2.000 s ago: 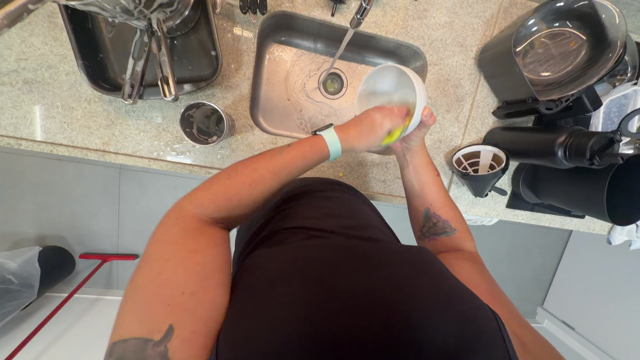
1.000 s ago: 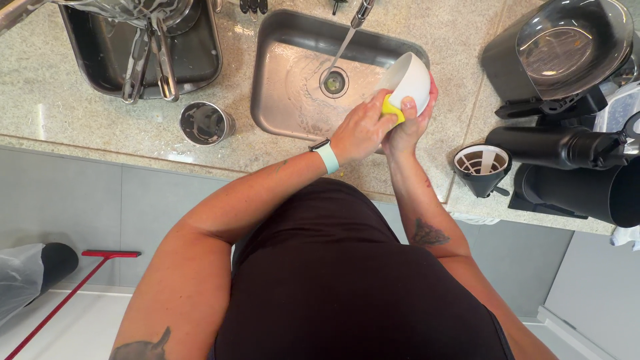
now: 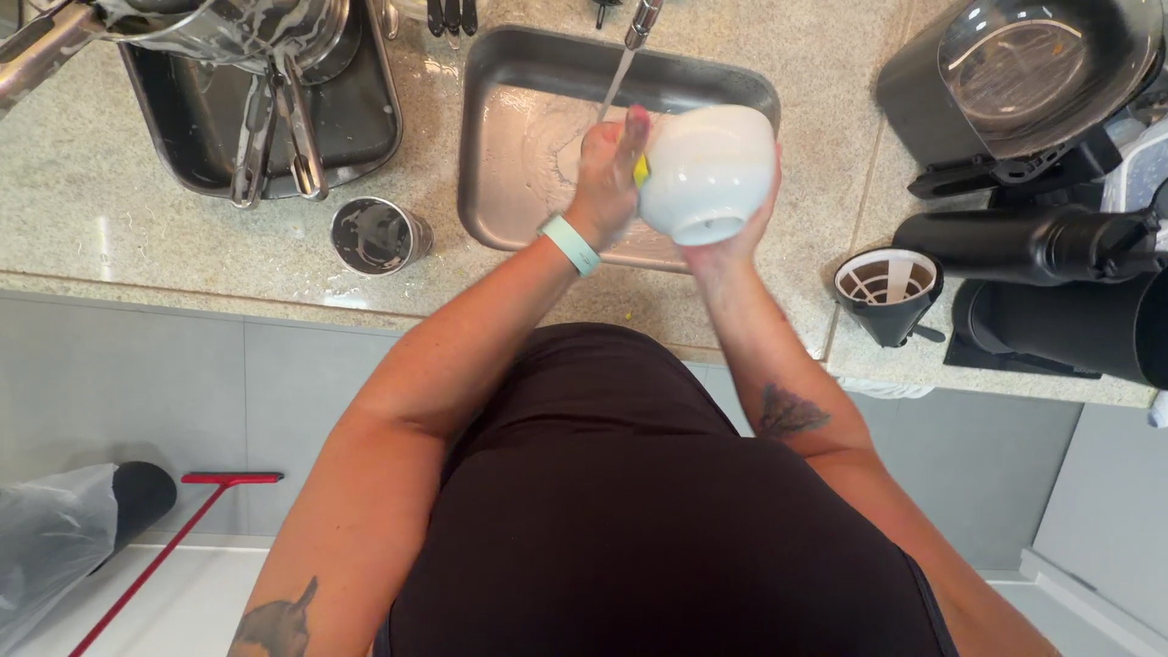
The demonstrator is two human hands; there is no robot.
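Note:
Over the right part of the steel sink, my right hand grips a white bowl from beneath and along its right side. The bowl is tilted, with its outer wall and foot ring showing and its inside hidden. My left hand, with a pale green watch band at the wrist, is at the bowl's left side. It holds a yellow sponge, mostly hidden between the hand and the bowl. Water runs from the faucet into the sink, just behind my left hand.
Left of the sink are a metal cup and a dark roasting pan with soapy pots. At right stand a coffee filter holder, a black bottle and a dark basket. A red squeegee is below the counter.
The bowl has been turned over in my right hand: its inside showed earlier, and now its outer wall and foot show. My left hand with the sponge has shifted from its front to its left side.

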